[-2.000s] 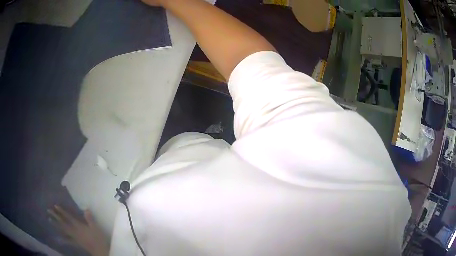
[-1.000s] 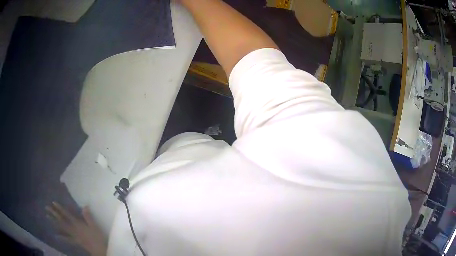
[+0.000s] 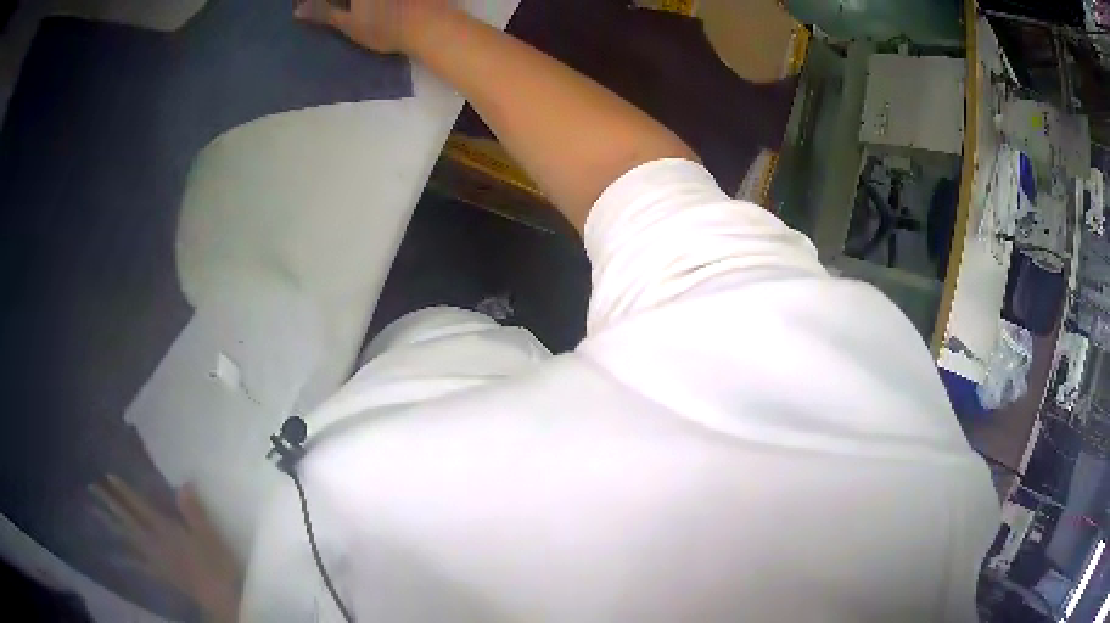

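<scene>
A large dark navy fabric panel [image 3: 85, 219] with a curved cutout lies flat on a pale table surface [image 3: 292, 195]. My left hand [image 3: 164, 535] rests flat on the panel's lower part, fingers spread, holding nothing. My right hand [image 3: 359, 22] is at the top edge of the picture, over the panel's upper part. Its fingers are bent together, and a small dark shape shows at the fingertips; whether it is a held thing is unclear. A small white scrap [image 3: 224, 370] with a thread tail lies on white paper [image 3: 183, 402] inside the cutout.
Dark material [image 3: 609, 73] and brown cardboard with yellow strips [image 3: 499, 168] lie below the table's near edge. A cluttered bench [image 3: 974, 268] with a clear plastic bag [image 3: 1008, 365] stands at right, above green flooring. A white box [image 3: 911, 104] is beside it.
My right hand has come back into the picture at the top, further left than a second ago. My left hand stays spread on the panel. The whole view has shifted slightly.
</scene>
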